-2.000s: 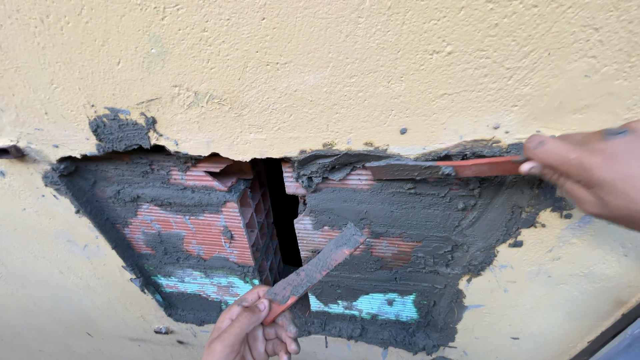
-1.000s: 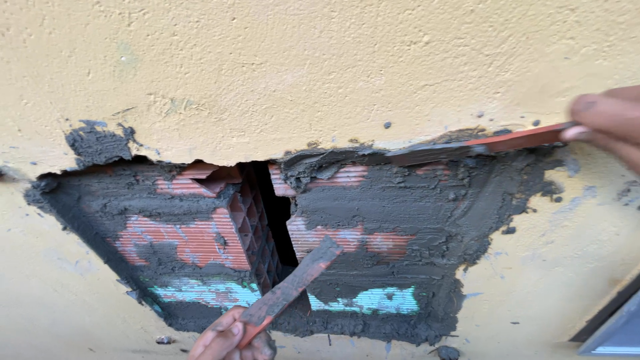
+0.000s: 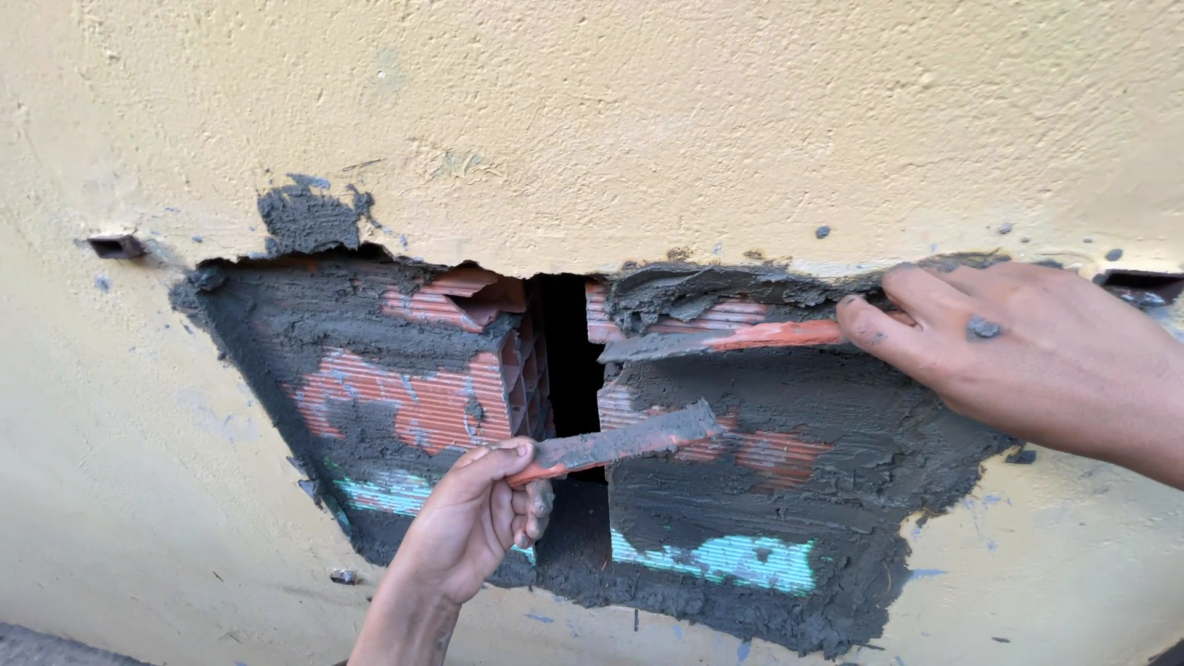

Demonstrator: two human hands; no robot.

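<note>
My left hand [image 3: 481,518] holds a flat orange strip [image 3: 620,444] coated with grey mortar, its tip pointing up and right across the dark gap between the bricks. In my right hand [image 3: 1008,342] is a second orange strip [image 3: 777,334], held nearly level, its mortar-covered end over the right brickwork just below the upper edge of the opening. Wet grey mortar [image 3: 758,398] covers much of the ribbed red hollow brick [image 3: 407,398] on both sides of the gap. A thick ridge of mortar [image 3: 684,289] clings under the upper edge at the right.
Around the opening runs a yellow rough-plastered wall [image 3: 592,120]. A mortar smear [image 3: 310,215] marks it above the left side. Small rectangular holes sit at the left [image 3: 117,246] and right [image 3: 1142,285]. Turquoise-painted brick [image 3: 740,561] shows low in the opening.
My right hand has moved left and down along the upper edge with its strip. The strip in my left hand is tilted closer to level than before.
</note>
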